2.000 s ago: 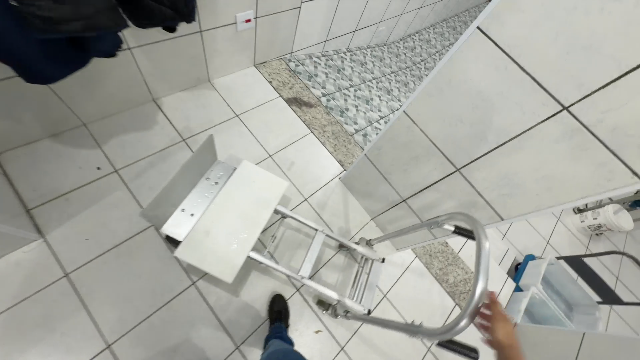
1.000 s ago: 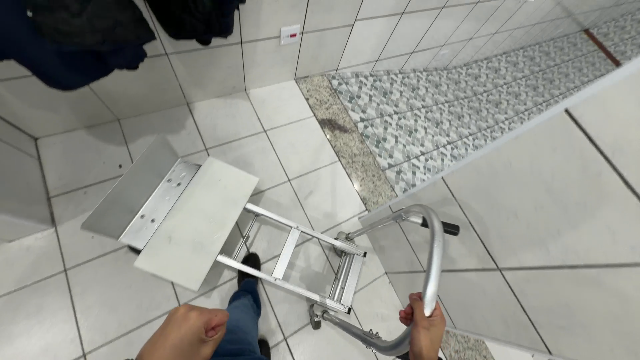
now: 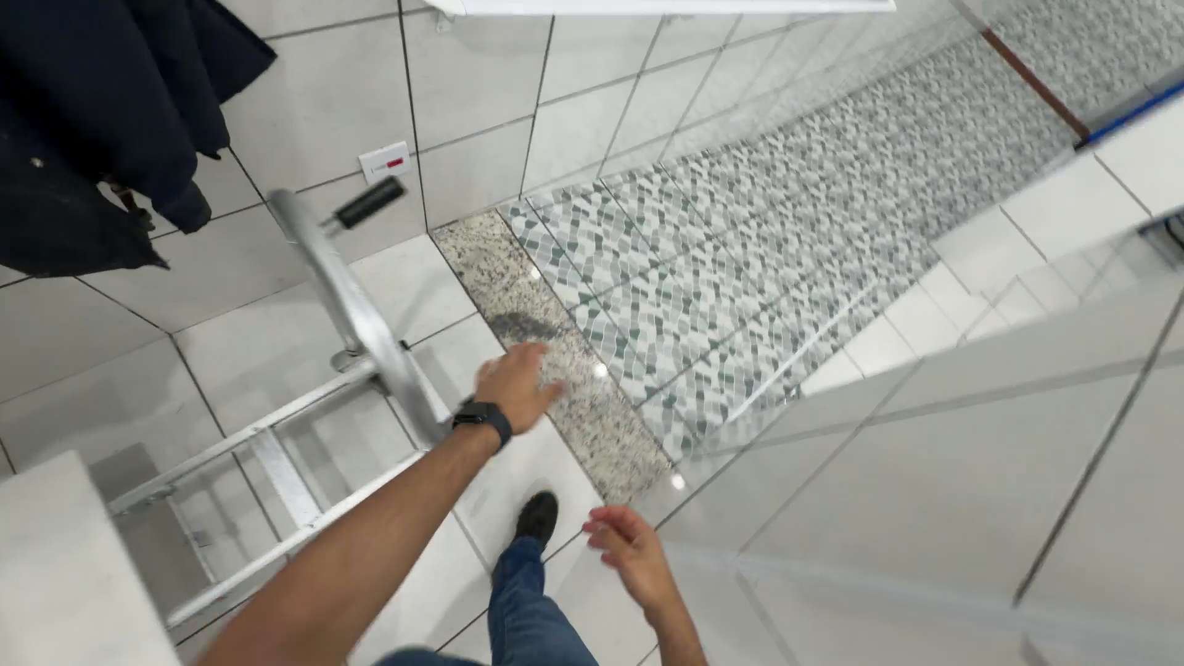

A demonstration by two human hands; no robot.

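Note:
An aluminium hand truck [image 3: 298, 481] stands at the left, its tubular handle [image 3: 356, 305] rising beside my left forearm. A black grip [image 3: 370, 202] sticks out from that handle. A white board [image 3: 69, 564] lies across its lower left end. My left hand [image 3: 520, 387], with a dark watch [image 3: 483, 418] on the wrist, is over the granite threshold [image 3: 601, 407], just right of the handle; its palm side is hidden. My right hand [image 3: 631, 553] is held below the threshold's near end, fingers loosely bent and holding nothing.
Dark clothes [image 3: 102, 120] hang at the upper left beside a wall outlet [image 3: 384, 163]. Mosaic-patterned floor [image 3: 740, 259] runs beyond the threshold. A tiled partition wall [image 3: 980, 462] rises at the right. My shoe [image 3: 536, 516] is on the white floor tiles.
My right hand has let go of the hand truck's handle. My left hand, a fist a second ago, has opened and is by the threshold. The view has shifted a lot.

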